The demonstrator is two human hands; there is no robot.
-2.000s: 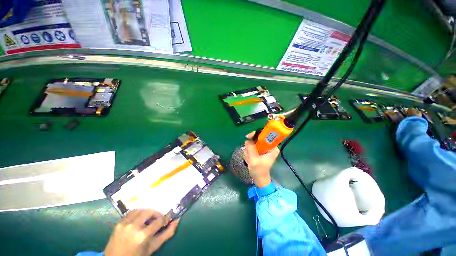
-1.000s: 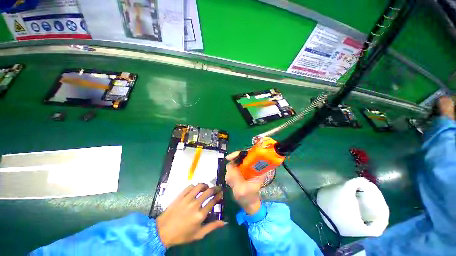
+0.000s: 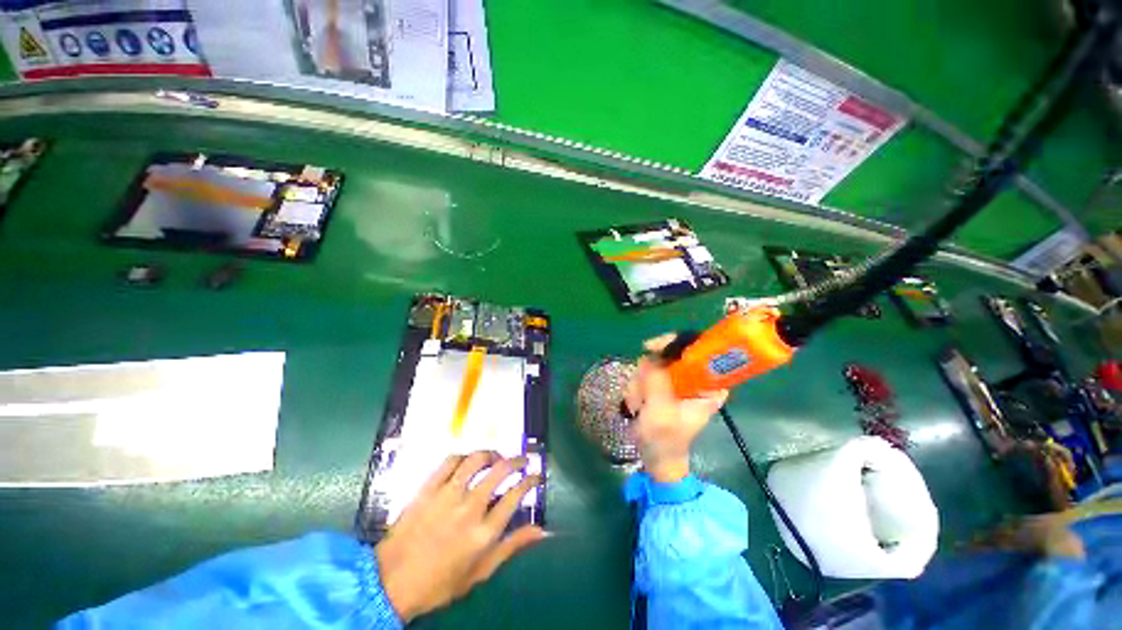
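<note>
An open-backed tablet (image 3: 425,412) lies upright before me, its board end away from me and an orange flex cable (image 3: 469,389) over its pale middle. My left hand (image 3: 453,535) rests flat on its near end, fingers spread. My right hand (image 3: 672,412) is closed around the orange electric screwdriver (image 3: 735,354), held over the round dish of screws (image 3: 603,412) right of the tablet. The screwdriver's tip is hidden by the hand or blurred.
More open tablets (image 3: 229,207) lie along the back. A white sheet (image 3: 148,418) is at left. A thick white roll (image 3: 818,511), black cable (image 3: 753,474) and dark-red small parts (image 3: 871,396) are at right. Another person's blurred arm (image 3: 984,591) is at lower right.
The tablet has turned from slanted to nearly upright. My left hand moved from its lower edge onto its near end. The screwdriver went to the tablet's right edge, then back over the dish.
</note>
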